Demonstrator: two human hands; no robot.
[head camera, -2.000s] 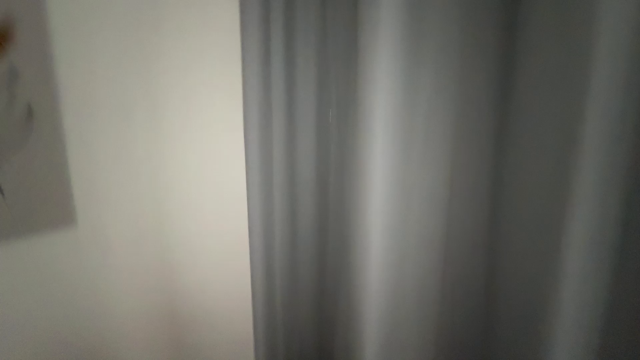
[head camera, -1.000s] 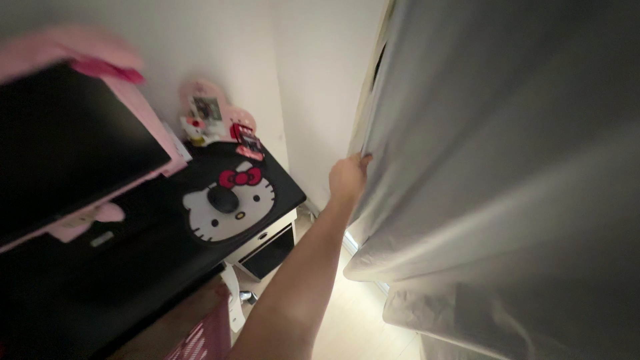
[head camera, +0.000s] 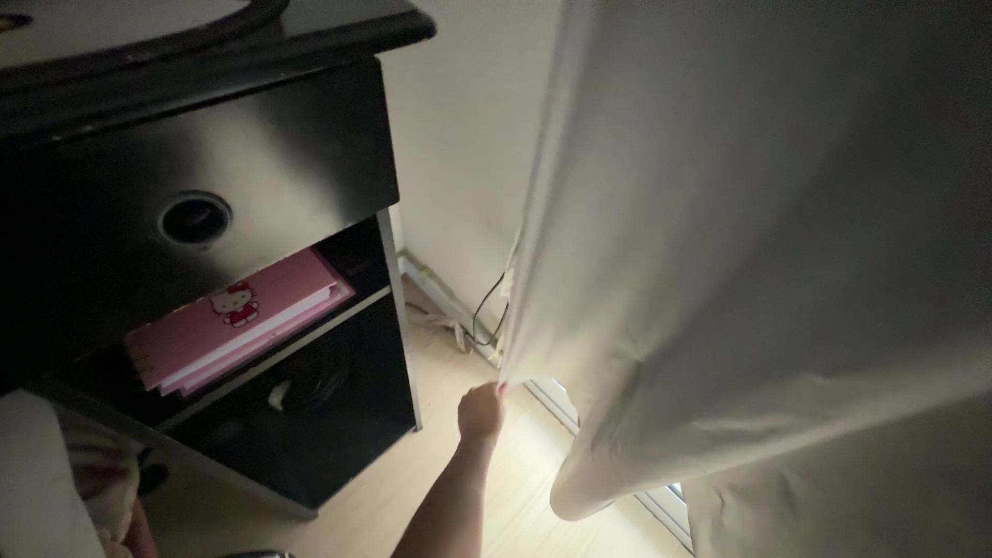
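Observation:
A long grey fabric curtain (head camera: 697, 232) fills the right half of the view, its lower part folded and bulging outward. My left hand (head camera: 481, 411) reaches up from the bottom middle, its fingers closed on the curtain's lower left edge. Light comes through beneath the fabric, where part of a white floor track (head camera: 663, 508) shows. My right hand is not in view.
At left stands a black desk unit with a drawer (head camera: 310, 163), pink Hello Kitty books (head camera: 263, 310) on the shelf below and a lower cabinet door (head camera: 349, 403). A thin black cable (head camera: 479, 314) hangs by the wall above the pale floor (head camera: 527, 480).
My left hand was higher on the curtain's left edge and now grips it near the bottom. The view has moved down, close to the desk unit.

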